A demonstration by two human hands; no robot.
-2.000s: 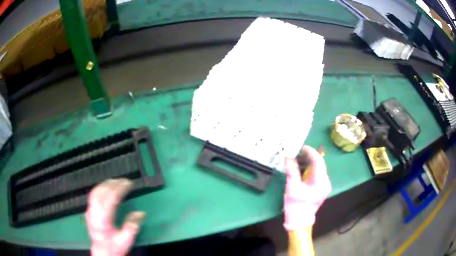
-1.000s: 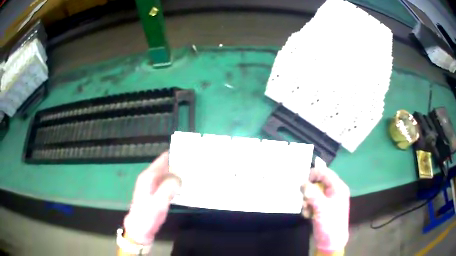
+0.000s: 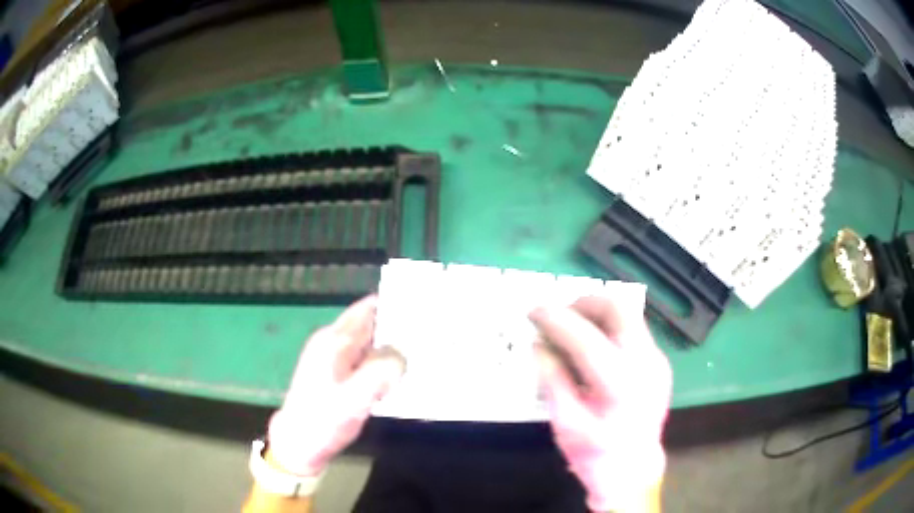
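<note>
A white circuit board panel (image 3: 456, 336), notched along its far edge, is held level over the bench's front edge. My left hand (image 3: 339, 379), in a pink glove with a pale wristband, grips its left end with the thumb on top. My right hand (image 3: 606, 396), also in a pink glove, lies over the right part of the panel, fingers bent on its face. Whether it grips the panel or holds a small tool is hidden by glare and fingers. An empty slotted black rack (image 3: 246, 225) lies behind at the left. A stack of white panels (image 3: 732, 140) stands in another rack (image 3: 656, 269) at the right.
A gold-coloured pot (image 3: 848, 269), a small yellow block (image 3: 879, 342) and a black holder lie at the right edge. More white panels (image 3: 62, 125) stand at the far left. A green upright (image 3: 359, 50) rises behind the green mat (image 3: 501, 200).
Both hands came together on a panel, which was not held two seconds ago. Since one second ago, my right hand has moved from the panel's right end inward over its face. The view has shifted.
</note>
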